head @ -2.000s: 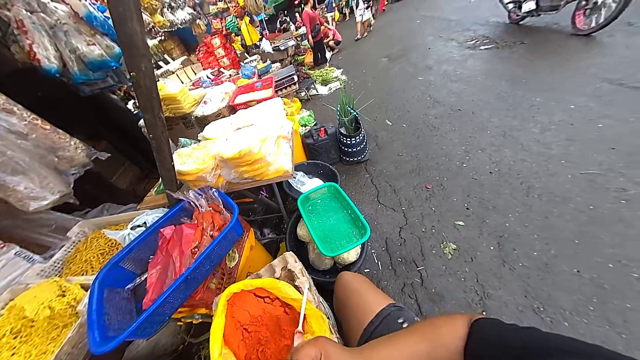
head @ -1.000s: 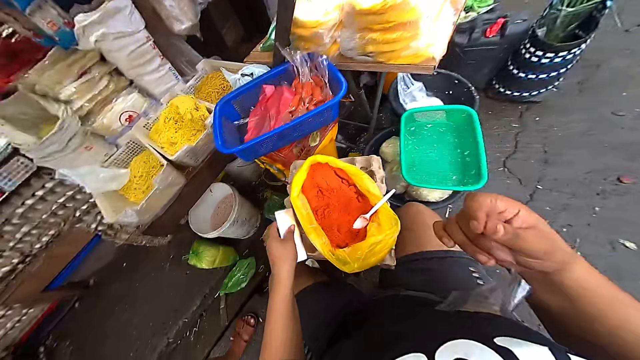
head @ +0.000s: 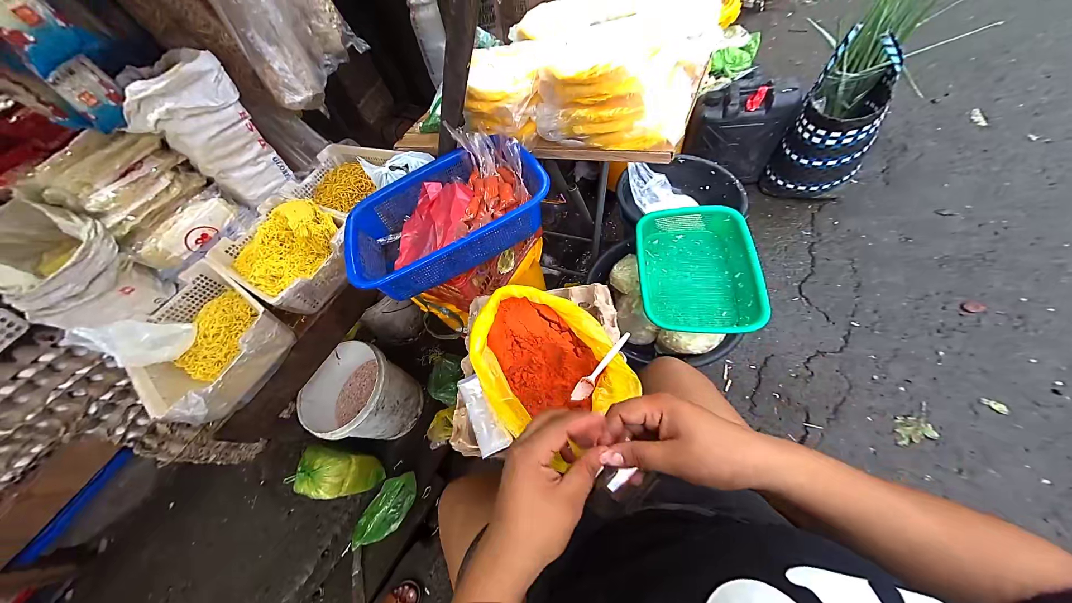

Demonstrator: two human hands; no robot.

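Note:
My left hand (head: 548, 473) and my right hand (head: 682, 440) meet in front of my lap, below a yellow plastic bag (head: 620, 381) of orange-red powder (head: 540, 352). Both hands pinch a small, clear plastic piece, apparently a little bag, with a white bit (head: 621, 479) showing under the fingers; its exact shape is partly hidden. A white plastic spoon (head: 601, 367) rests on the powder, its bowl dusted with it. Beside the yellow bag, at its lower left, lies a stack of clear plastic packets (head: 484, 416) on a grey egg tray (head: 463, 434).
A blue basket (head: 360, 243) holds red plastic and orange packets. At its left stand crates of yellow noodles (head: 285, 251) and a white bucket (head: 394, 398). A green basket (head: 703, 268) sits over a black tub (head: 729, 347). A wooden table (head: 586, 153) carries yellow packs.
My right hand, by the spoon two seconds ago, has let it go and now meets my left hand. My left hand has left the white packets at the bag's side. The view has turned toward my lap.

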